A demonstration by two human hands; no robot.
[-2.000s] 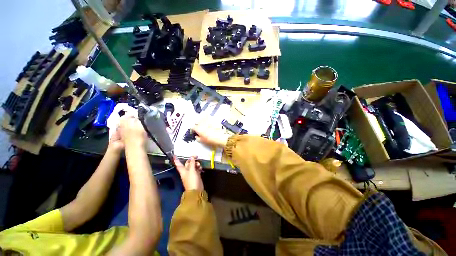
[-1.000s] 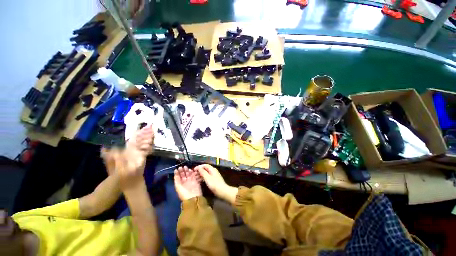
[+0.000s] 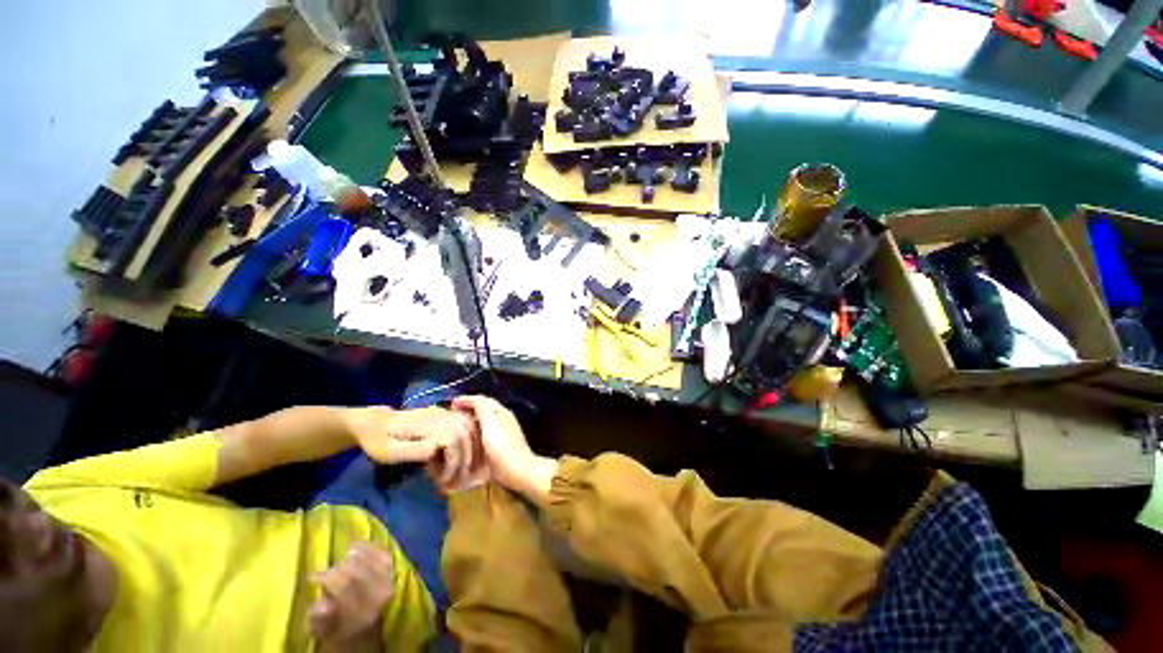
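My right hand (image 3: 500, 441) is at the bench's front edge, with its fingers against the hands beside it. My left hand (image 3: 469, 477) is mostly hidden under another person's hand (image 3: 431, 441). Whether anything small lies between the hands cannot be seen. A dark electric screwdriver (image 3: 462, 278) hangs over the white sheet (image 3: 440, 329), just beyond our hands. Small black parts (image 3: 520, 305) lie on the sheet, and more black parts (image 3: 612, 300) lie to their right, by yellow strips (image 3: 620, 347).
A person in a yellow shirt (image 3: 166, 536) sits at left. Black parts are heaped on cardboard (image 3: 699, 96) at the back and on stacked boards (image 3: 191, 166) at left. A brown roll (image 3: 811, 202), dark devices (image 3: 781, 344) and an open box (image 3: 912, 325) stand at right. A pole crosses above.
My right hand left the sheet and came back beside my left hand. The other person's hand moved right onto my left hand; their other hand dropped low. The screwdriver hangs more upright.
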